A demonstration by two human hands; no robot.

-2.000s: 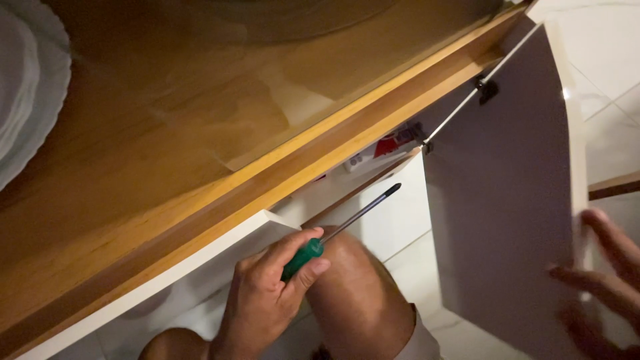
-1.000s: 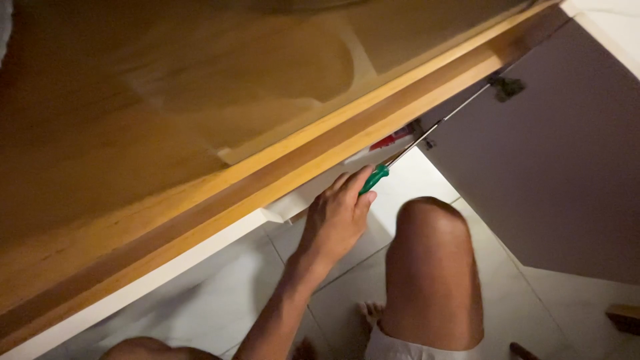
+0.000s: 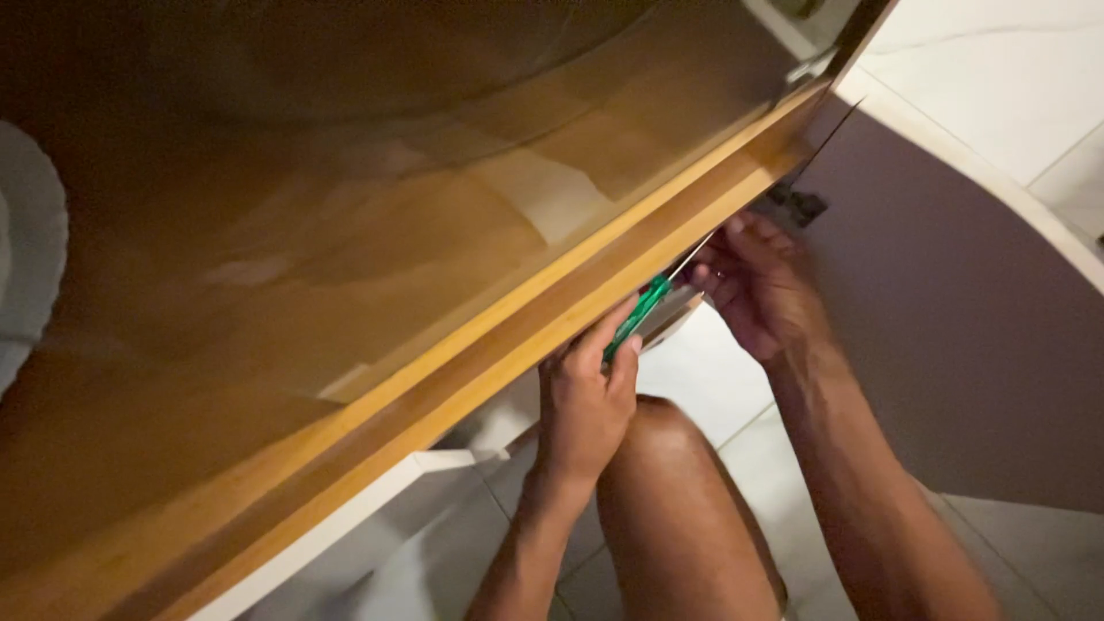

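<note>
My left hand [image 3: 595, 379] is closed round the green handle of a screwdriver [image 3: 640, 316], just under the wooden edge of the cabinet top [image 3: 552, 319]. The shaft slants up and right toward my right hand [image 3: 759, 276], whose fingers are bent near the shaft by the cabinet's opening. Whether they grip the shaft or another small part cannot be told; the tip is hidden. Just beyond those fingers, a dark hinge [image 3: 802, 207] sits on the inner face of the open cabinet door [image 3: 966, 328].
A glass sheet [image 3: 414, 216] covers the wooden top, with a scalloped white item [image 3: 30, 250] at the far left. Another white cabinet door [image 3: 319, 535] is at lower left. My knee [image 3: 673, 466] is below my hands, over the tiled floor [image 3: 750, 466].
My right hand, at the door's edge two seconds ago and out of view one second ago, is now beside the screwdriver shaft. My left hand has kept hold of the screwdriver, which has moved from over my knee to the cabinet's edge.
</note>
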